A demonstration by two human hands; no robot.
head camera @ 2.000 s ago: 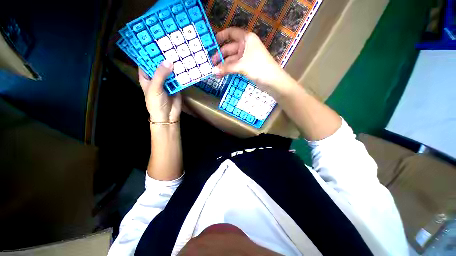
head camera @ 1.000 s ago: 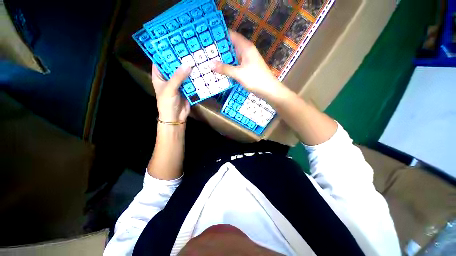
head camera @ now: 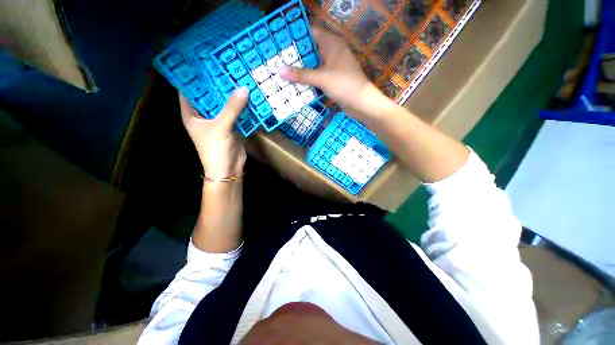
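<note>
My left hand point(head camera: 214, 138) grips several fanned blue key frames point(head camera: 192, 74), its thumb on top of them. My right hand point(head camera: 340, 74) holds an assembled keypad point(head camera: 266, 66), blue with a white key block point(head camera: 288, 94), its thumb on the white keys. This keypad is tilted and overlaps the right side of the fanned frames. Another assembled keypad point(head camera: 349, 153) lies at the near edge of the supply carton point(head camera: 448, 87), and one more shows partly behind the held keypad. The fingers under the pieces are hidden.
The carton holds an orange grid layer point(head camera: 398, 40) with dark squares. A white-topped surface point(head camera: 566, 195) and a blue bin point(head camera: 580, 108) are at the right. Clear plastic point(head camera: 590, 330) lies at the lower right. Brown cardboard point(head camera: 44, 37) shows at the upper left.
The assembled keypad has moved from lying on the fanned frames to partly off them, rightward, in my right hand. The frames in my left hand now show on the left. The view has shifted slightly.
</note>
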